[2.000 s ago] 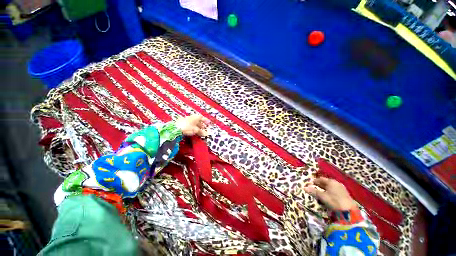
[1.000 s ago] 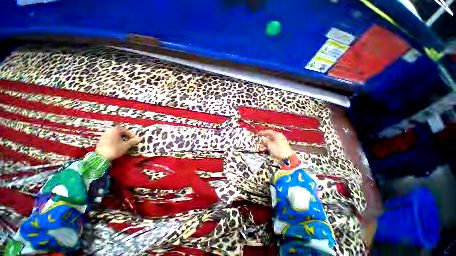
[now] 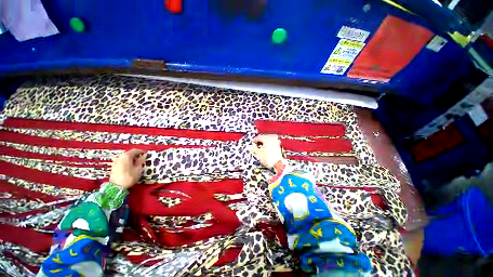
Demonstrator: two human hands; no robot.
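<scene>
Leopard-print fabric [image 3: 189, 100] lies across the bed with long cut-out bands showing red [image 3: 302, 129]. My left hand [image 3: 128, 167] pinches the left end of a wide leopard strip [image 3: 189, 162] at left centre. My right hand [image 3: 267, 151] has thumb and fingers closed at the strip's right end, beside the short red bands; the fingertips partly hide the fabric there. The strip lies nearly flat between my hands. Loose red pieces [image 3: 184, 203] and tangled thin leopard scrap [image 3: 216, 238] lie nearer to me.
The blue press beam [image 3: 216, 32] runs behind the fabric, with green buttons, a red button and labels. A red-orange sheet [image 3: 392, 48] is on its right part. The brown-red bed edge [image 3: 392, 149] shows at right. A blue bin [image 3: 459, 222] stands at lower right.
The view has swung right along the bed since the first frame. My left hand has come onto the leopard strip's left end. My right hand has shifted left along the fabric since one second ago.
</scene>
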